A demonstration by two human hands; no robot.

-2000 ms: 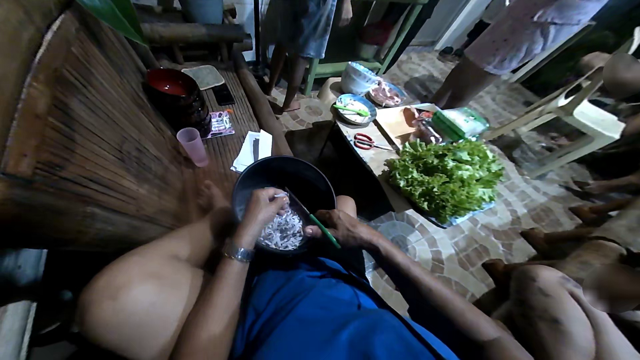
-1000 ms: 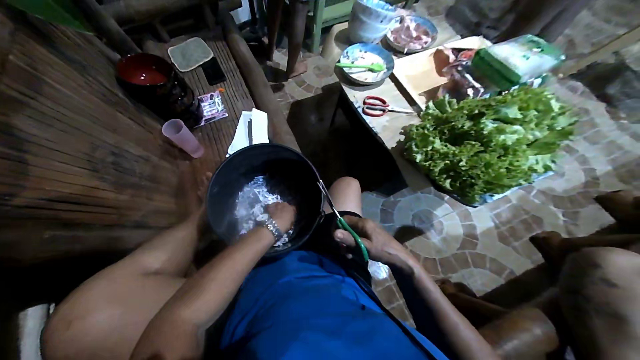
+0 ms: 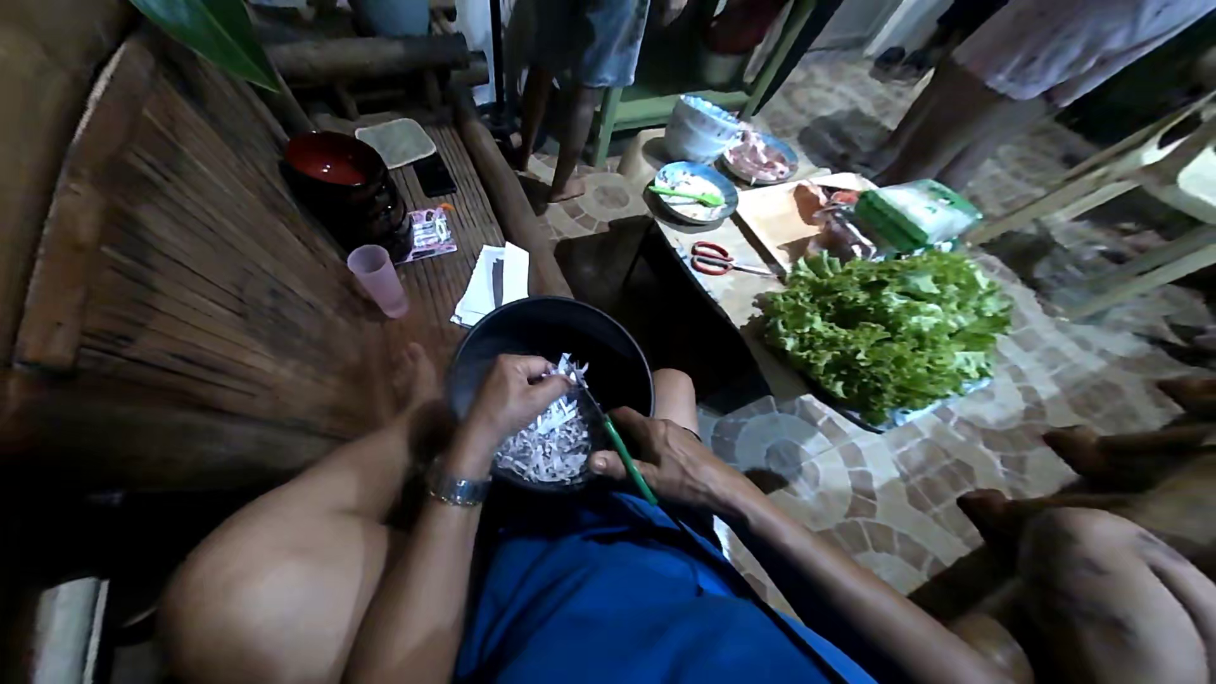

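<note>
A black round bowl [image 3: 463,375] rests in my lap, holding a heap of thin whitish shreds [image 3: 546,446]. My left hand [image 3: 518,394], with a metal watch on its wrist, is over the bowl and pinches a small bunch of whitish strips [image 3: 568,372] between thumb and fingers. My right hand [image 3: 665,456] is at the bowl's right side, closed around a knife with a green handle [image 3: 627,456]. The knife's blade points up and left toward the strips at my left fingertips. What the shreds are made of I cannot tell.
A low table at right bears leafy lettuce [image 3: 888,332], red-handled scissors [image 3: 717,258], a tray [image 3: 769,217], a green-and-white package [image 3: 917,217] and bowls [image 3: 698,128]. On the bamboo bench are a pink cup [image 3: 378,280], papers [image 3: 489,285] and a phone [image 3: 434,175]. Other people's legs are nearby.
My left hand has come up from the shreds inside the bowl with a bunch of strips. The knife in my right hand has moved from beside the bowl to over its rim, near the left fingertips.
</note>
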